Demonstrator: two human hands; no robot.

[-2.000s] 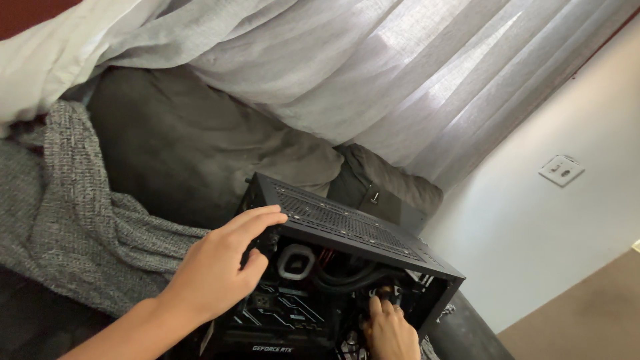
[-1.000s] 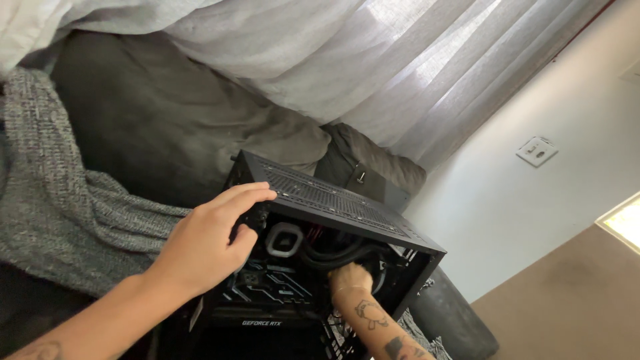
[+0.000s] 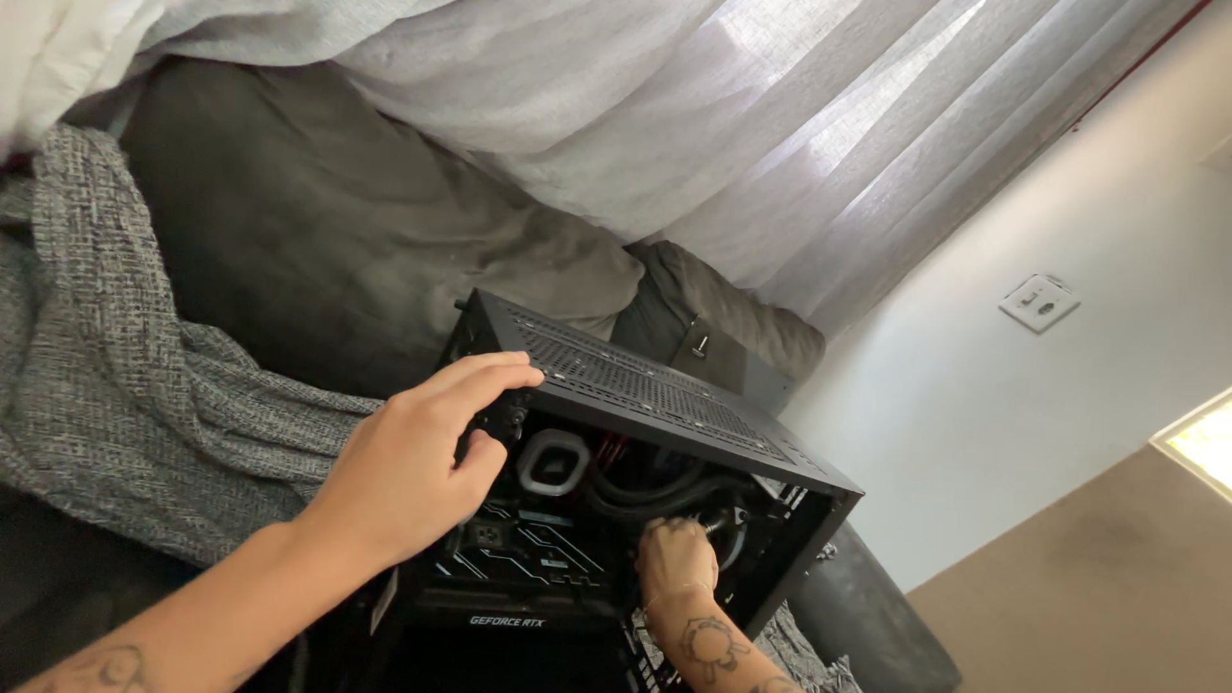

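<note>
A black computer case (image 3: 616, 375) stands open-sided on a couch, its perforated top panel facing up. My left hand (image 3: 423, 457) rests its fingertips on the top edge at the rear corner, thumb apart. Inside the case, my right hand (image 3: 677, 558) has curled fingers beside the black cooler tubes (image 3: 654, 500); what its fingertips touch is hidden. A square pump block (image 3: 553, 462) sits on the motherboard (image 3: 539, 553), left of my right hand. Below the board is a graphics card (image 3: 506, 622) marked GeForce RTX. A fan (image 3: 736, 539) shows partly to the right of my right hand.
Dark cushions (image 3: 366, 221) lie behind the case, with a grey woven blanket (image 3: 106, 385) at the left. Pale curtains (image 3: 597, 106) hang behind. At the right, a wall outlet plate (image 3: 1039, 303) is on the white wall. A dark couch arm (image 3: 876, 616) stands beyond the case.
My right hand has moved slightly up and left inside the case since the oldest frame, and its forearm now shows. My left hand remains on the case's top edge.
</note>
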